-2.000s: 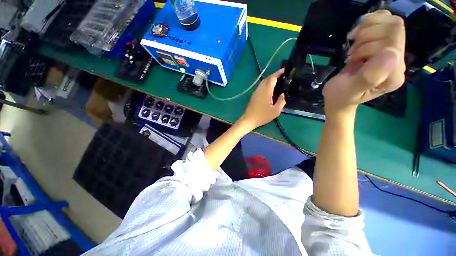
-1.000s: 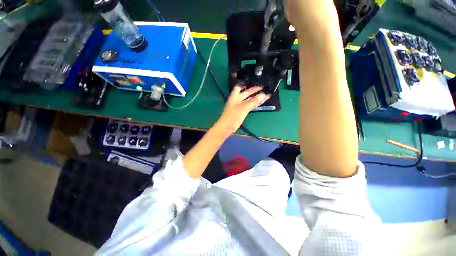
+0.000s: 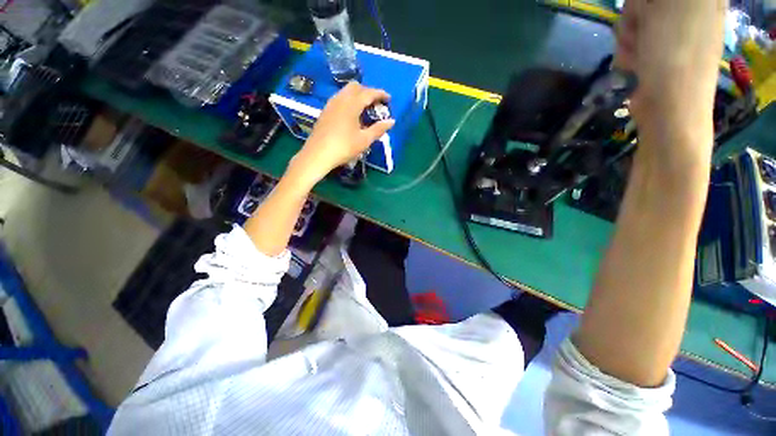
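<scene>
My left hand (image 3: 347, 128) holds a small dark round module (image 3: 375, 113) between thumb and fingers, over the front of the blue control box (image 3: 400, 81). Another small module (image 3: 300, 83) lies on top of the box, beside a clear cylinder (image 3: 337, 47) with a dark bottom. The black hand press (image 3: 510, 192) stands on the green bench to the right. My right arm reaches up past the press; my right hand (image 3: 640, 38) is at the top edge, partly cut off and blurred, and whether it holds anything is hidden.
A thin pale tube (image 3: 455, 136) runs from the box toward the press. Clear trays (image 3: 213, 55) sit at the back left. A blue bin (image 3: 719, 243) with a loaded white tray (image 3: 767, 200) stands at the right. An orange stick (image 3: 735, 354) lies near the bench's front edge.
My left hand has left the press and moved left to the blue box, now with a module in it. My right arm stays raised. The view has also shifted.
</scene>
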